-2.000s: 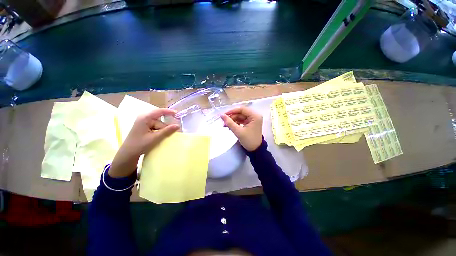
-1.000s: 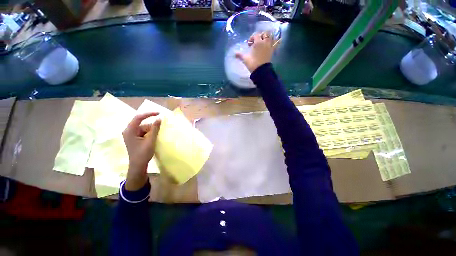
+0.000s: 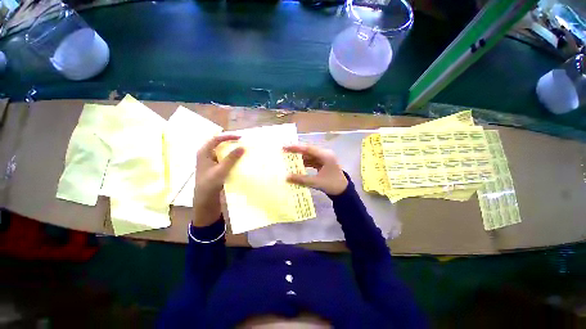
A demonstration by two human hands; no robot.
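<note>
A yellow label sheet (image 3: 260,186) is held over the pale mat (image 3: 379,222), mostly blank, with small dark print along its right edge. My left hand (image 3: 215,167) grips the sheet's left side, thumb on top. My right hand (image 3: 318,170) is at the printed right edge, thumb and finger touching or very near it; a sticker between them cannot be made out. A clear container with white base (image 3: 363,61) stands on the green belt beyond the mat, away from both hands.
Blank backing sheets (image 3: 138,160) overlap on the left. Full label sheets (image 3: 437,157) lie stacked on the right, with a narrow label strip (image 3: 498,186) beside them. Other containers stand on the belt (image 3: 225,58) at far left and right. A green frame post (image 3: 466,51) slants at upper right.
The container went from the mat to the belt with my right hand, which has let go and come back to the sheet. My left hand has brought the sheet over the mat, print now showing.
</note>
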